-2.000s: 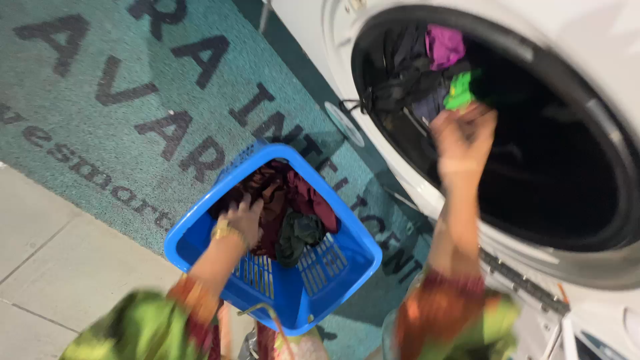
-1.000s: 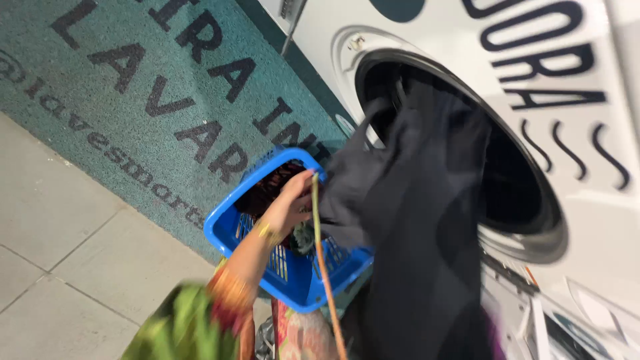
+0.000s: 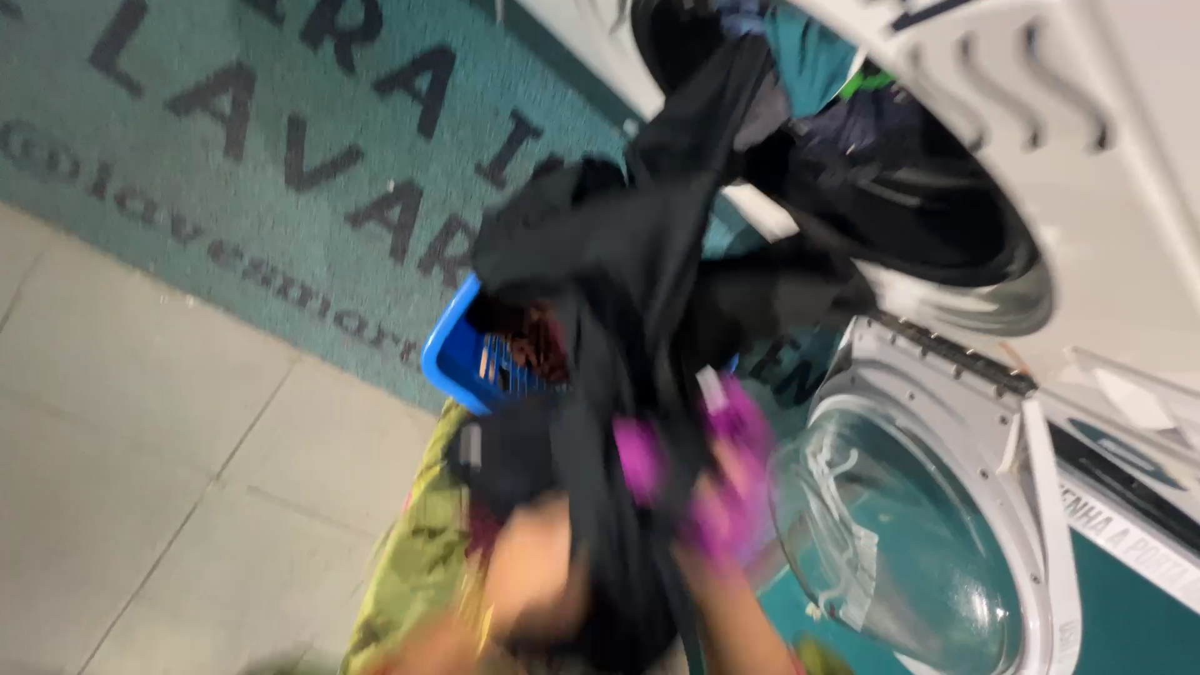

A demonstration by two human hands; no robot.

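A bundle of black clothing (image 3: 609,244) stretches from the drum opening over the basket down to both hands. My left hand (image 3: 534,562), blurred, grips its dark cloth at the lower middle. My right hand (image 3: 727,487) is closed on a magenta garment (image 3: 741,441) with a white tag, beside the black cloth. Beneath the bundle, the blue plastic laundry basket (image 3: 448,352) holds dark red clothing (image 3: 534,342); much of the basket is hidden. In the drum opening at the upper right lie a teal garment (image 3: 811,66), a green one and dark ones.
The round glass door (image 3: 900,534) of the front-loading machine hangs open at the lower right, with its hinge side near the white machine front (image 3: 1125,225). A teal mat (image 3: 309,122) with large lettering covers the upper left. Pale floor tiles (image 3: 187,441) lie at the left.
Black and magenta clothing now hangs between the drum and my hands, over the basket. Two seconds ago my left hand was in the basket and my right hand at the drum opening.
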